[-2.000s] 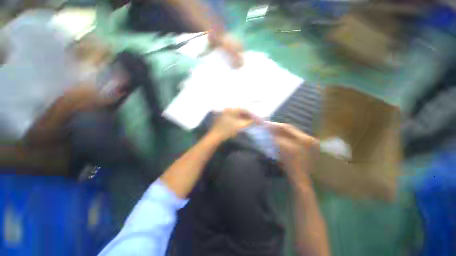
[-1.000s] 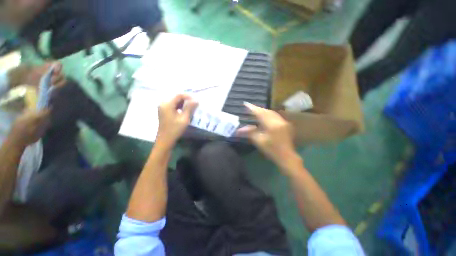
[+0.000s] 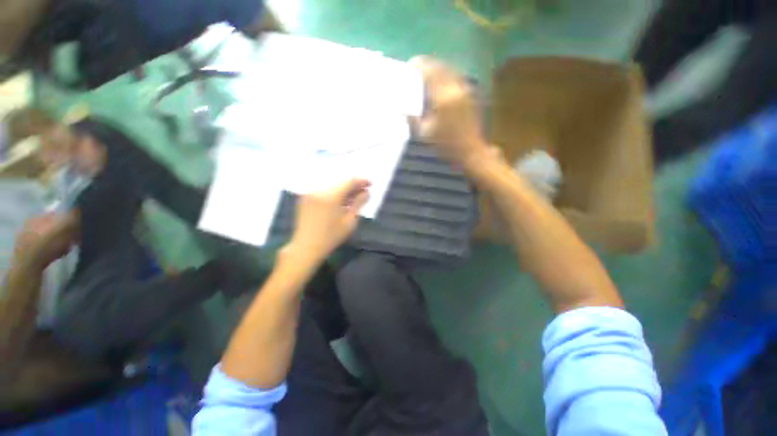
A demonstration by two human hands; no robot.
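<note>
White sheets point(image 3: 324, 94) lie in an overlapping pile on a dark grey ribbed surface point(image 3: 426, 200) before my knees. My left hand point(image 3: 328, 215) is at the pile's near edge, fingers curled at a white sheet's lower corner; whether it grips the sheet is unclear. My right hand point(image 3: 445, 106) is at the pile's far right edge, its fingers on a sheet's edge. Blur hides the print and the exact finger contact. The small label piece cannot be made out.
An open brown carton point(image 3: 566, 136) with a crumpled white scrap point(image 3: 539, 173) inside stands to the right. Blue crates point(image 3: 741, 187) are at far right. Another person's hands point(image 3: 64, 183) hold something pale at left. A dark-clothed person is at upper right.
The small printed label strip between my hands is no longer visible. My right hand has moved up and forward to the pile's far right edge. My left hand has moved slightly right and down.
</note>
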